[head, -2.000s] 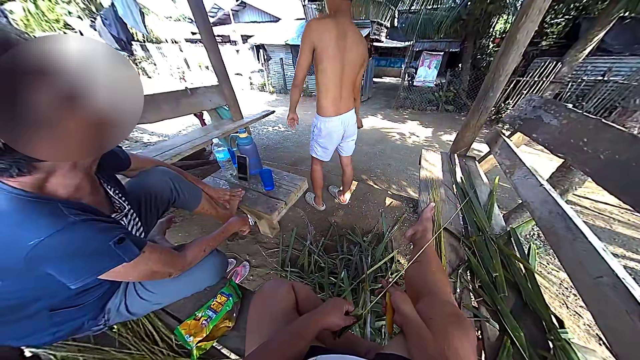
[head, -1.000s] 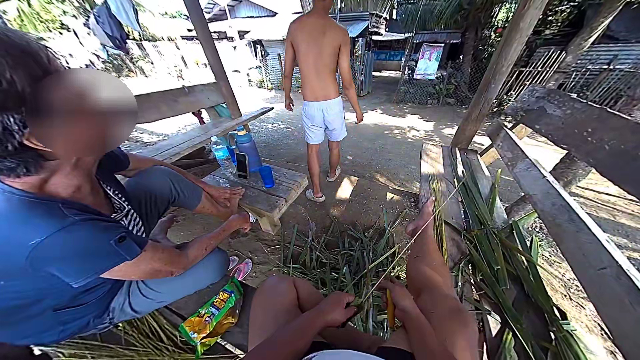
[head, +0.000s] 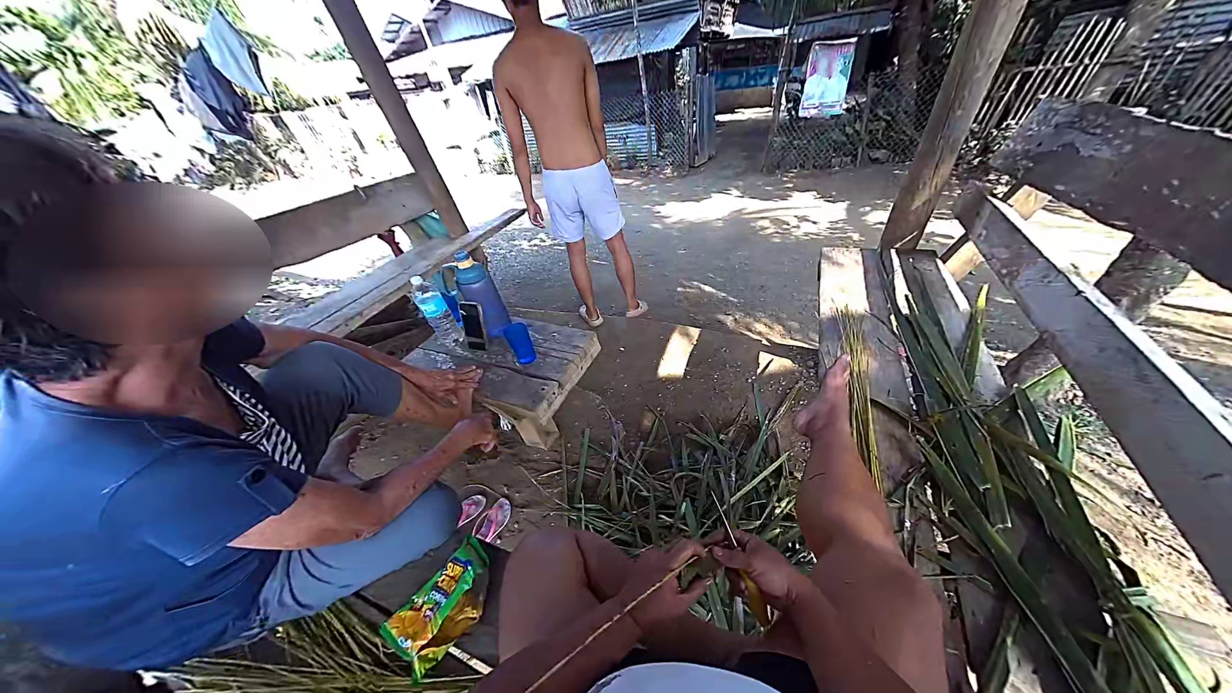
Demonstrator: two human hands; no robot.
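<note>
My left hand (head: 671,580) grips a thin leaf midrib (head: 616,619), whose long end trails back over my left forearm. My right hand (head: 760,570) is close beside it, shut on a knife with a yellow handle (head: 754,599); its thin blade seems to point up near the strip. Both hands are over my lap. Cut green leaf strips (head: 683,472) lie heaped on the ground beyond my knees. A bundle of thin midribs (head: 857,395) lies on the right bench by my foot, with long green palm leaves (head: 1011,491) beside it.
A person in a blue shirt (head: 125,510) sits at my left. A snack packet (head: 438,606) lies between us. A wooden bench (head: 568,356) holds a blue jug (head: 478,294), water bottle, phone and blue cup (head: 520,343). Another person (head: 558,106) stands ahead, near wooden posts.
The standing person has walked a little farther off and now stands with feet apart. My hands have drawn closer together, and the strip now trails back over my left forearm instead of reaching forward.
</note>
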